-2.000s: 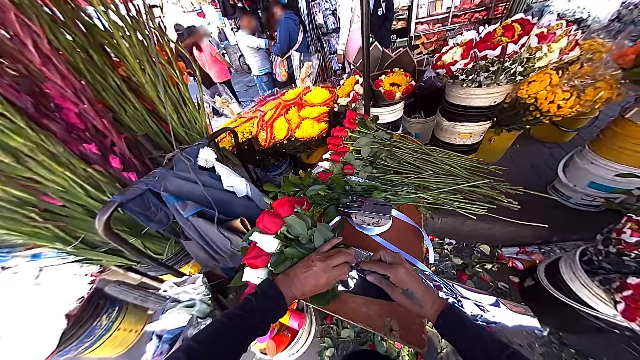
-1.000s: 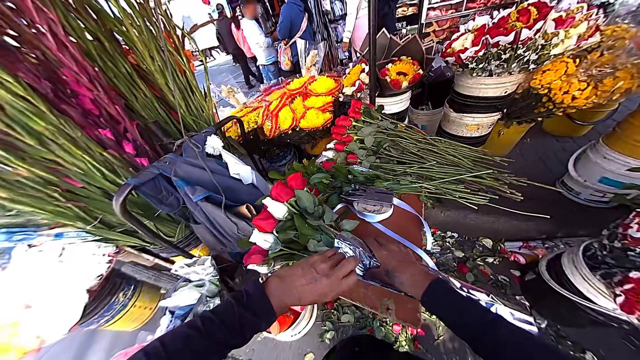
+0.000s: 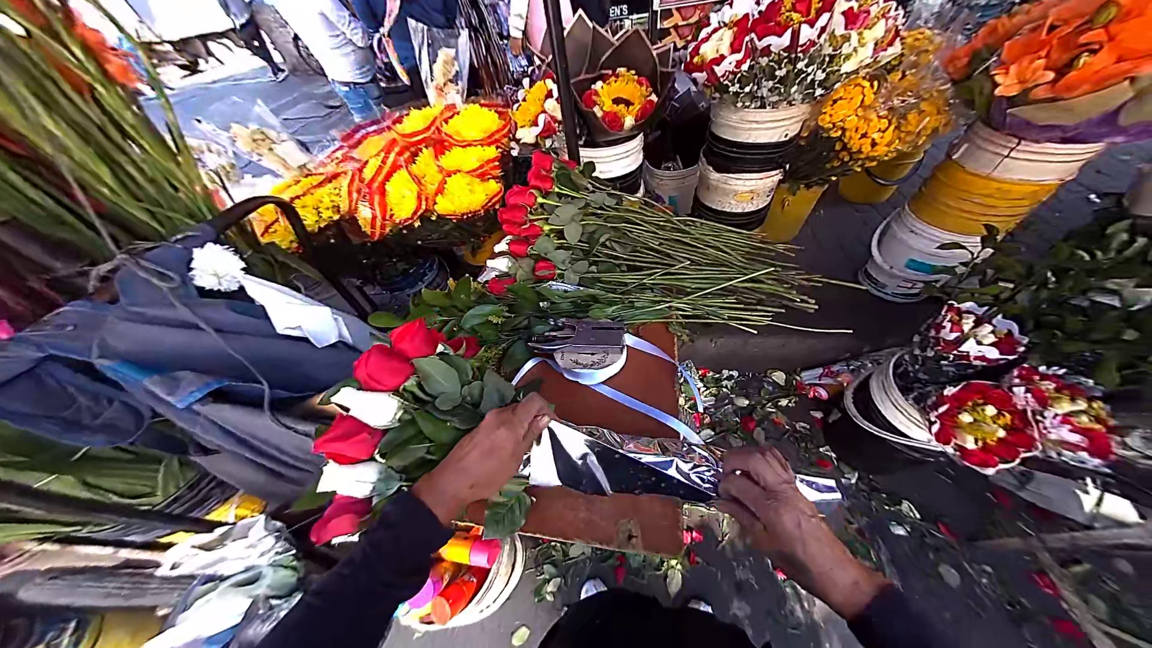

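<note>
A bouquet of red and white roses (image 3: 382, 396) with green leaves lies at the left of a brown board (image 3: 598, 517). Silver foil (image 3: 621, 463) stretches across the board between my two hands. My left hand (image 3: 490, 454) grips the foil's left end beside the bouquet's leaves; whether it also holds the stems is hidden. My right hand (image 3: 765, 504) is closed on the foil's right part. Beyond them, a metal-topped tape dispenser or stapler-like tool (image 3: 580, 337) rests on the board with a roll of pale blue ribbon (image 3: 594, 367), whose loose end trails over the board.
Long-stemmed roses (image 3: 702, 261) lie behind the board. Yellow bouquets (image 3: 432, 166) stand at back left. Buckets (image 3: 738, 171) of flowers line the back and right. A folded blue cloth (image 3: 207, 342) is at left. A bucket of rolls (image 3: 513, 576) stands below; leaves litter the ground.
My hands were close together on the foil; now my right hand is farther right, with foil stretched between them. The view has shifted.
</note>
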